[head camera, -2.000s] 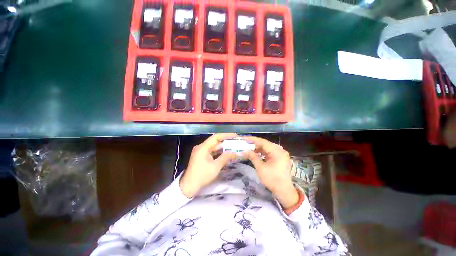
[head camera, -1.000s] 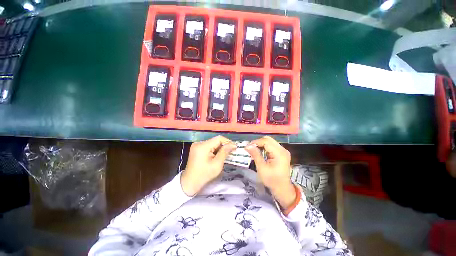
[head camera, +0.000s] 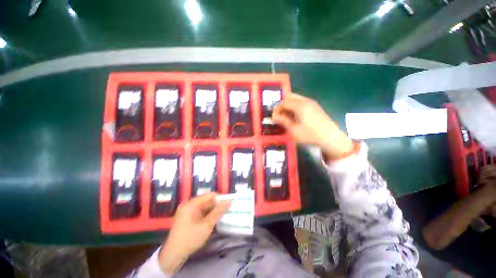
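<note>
A red tray (head camera: 201, 145) holds two rows of black phones with white label patches. Lower-row phones, such as the leftmost phone (head camera: 125, 209), also have a small pale-green label. My left hand (head camera: 190, 228) holds a white label strip (head camera: 239, 214) with green bars over the tray's front edge. My right hand (head camera: 310, 125) is at the upper right phone (head camera: 271, 96), fingertips together on its lower half. A small pale label (head camera: 267, 120) shows at those fingertips; the fingers partly hide it and the phone's ring.
A white paper ribbon (head camera: 397, 124) lies right of the tray and curls upward. Another red tray (head camera: 460, 163) and another person's arm (head camera: 462, 209) are at the far right. Clear plastic (head camera: 46, 260) is below the bench at left. A pale strip (head camera: 163, 56) crosses behind the tray.
The view has tilted up, so the tray appears lower. My hands have parted: the right has moved to the upper right phone, while the left keeps the label strip near the tray's front.
</note>
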